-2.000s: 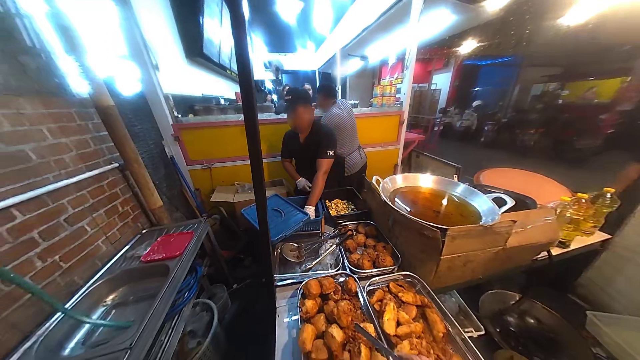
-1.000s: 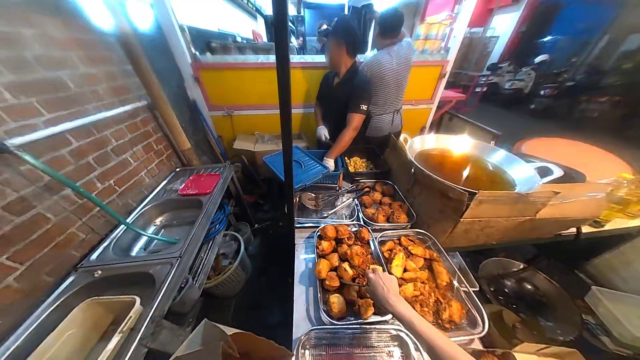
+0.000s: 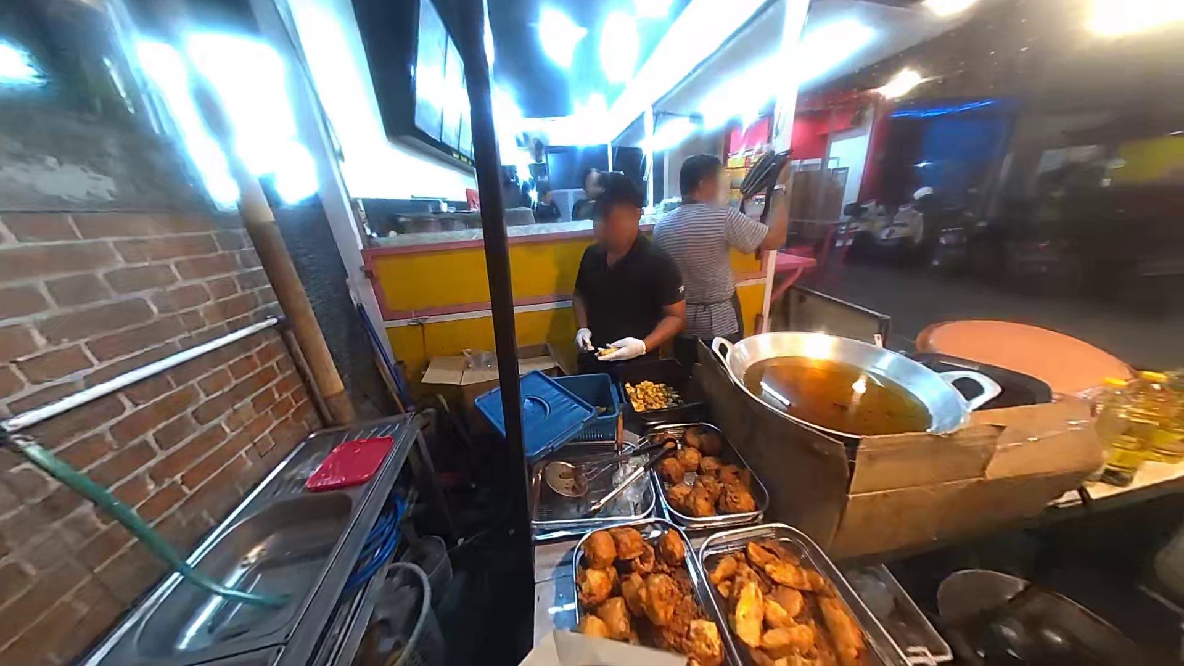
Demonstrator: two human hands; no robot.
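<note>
Neither of my hands is in view. Closest to me, a metal tray of browned food pieces (image 3: 647,592) stands beside a second metal tray of fried pieces (image 3: 786,610). A pale cardboard edge (image 3: 601,650) covers part of the first tray's near side. Behind them, a tray of round browned pieces (image 3: 708,476) adjoins a tray with a skimmer (image 3: 564,478) and metal tongs (image 3: 622,490). A blue lid (image 3: 535,412) leans on a blue crate (image 3: 592,393). A black container holds small yellow pieces (image 3: 652,396). A wide metal wok (image 3: 832,384) contains oil.
A co-worker in white gloves (image 3: 622,349) holds a small item; another person (image 3: 703,250) stands behind with a raised arm. A black post (image 3: 499,277) rises left of the trays. A steel sink (image 3: 250,555) with a green hose (image 3: 120,518) is at left, oil bottles (image 3: 1133,425) at right.
A bare hand and forearm over the front trays one second ago are out of view now. The co-worker's gloved hands have come up from the crate. The person behind has raised an arm.
</note>
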